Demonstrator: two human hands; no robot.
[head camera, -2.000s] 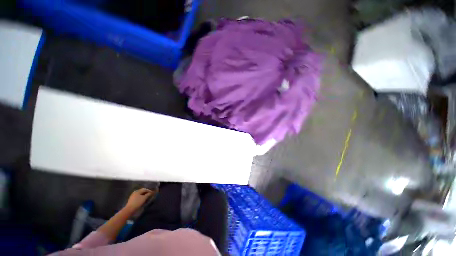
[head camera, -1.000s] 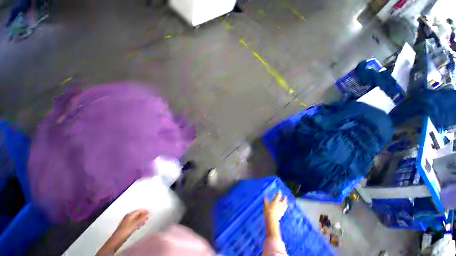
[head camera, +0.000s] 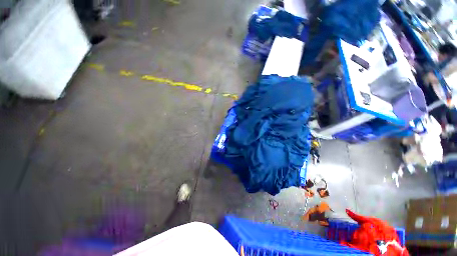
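Note:
Neither of my hands is in the picture. A large heap of dark teal-blue fabric (head camera: 273, 132) lies in a blue plastic crate (head camera: 221, 145) near the middle. Another blue crate (head camera: 280, 241) is cut off by the bottom edge in front of me. A blurred purple bundle (head camera: 107, 230) shows at the lower left. My foot in a light shoe (head camera: 184, 192) is on the floor.
A white sewing table with blue edges (head camera: 368, 95) stands at the right, with a smartphone (head camera: 360, 61) on it. A long white board (head camera: 284, 56) is behind the heap. Red fabric (head camera: 376, 237), a carton (head camera: 431, 220) and a white bulky container (head camera: 42, 47) also show.
The view has swung right. The purple bundle has moved to the lower left edge, the teal-blue heap is nearer the middle, and both hands have left the picture.

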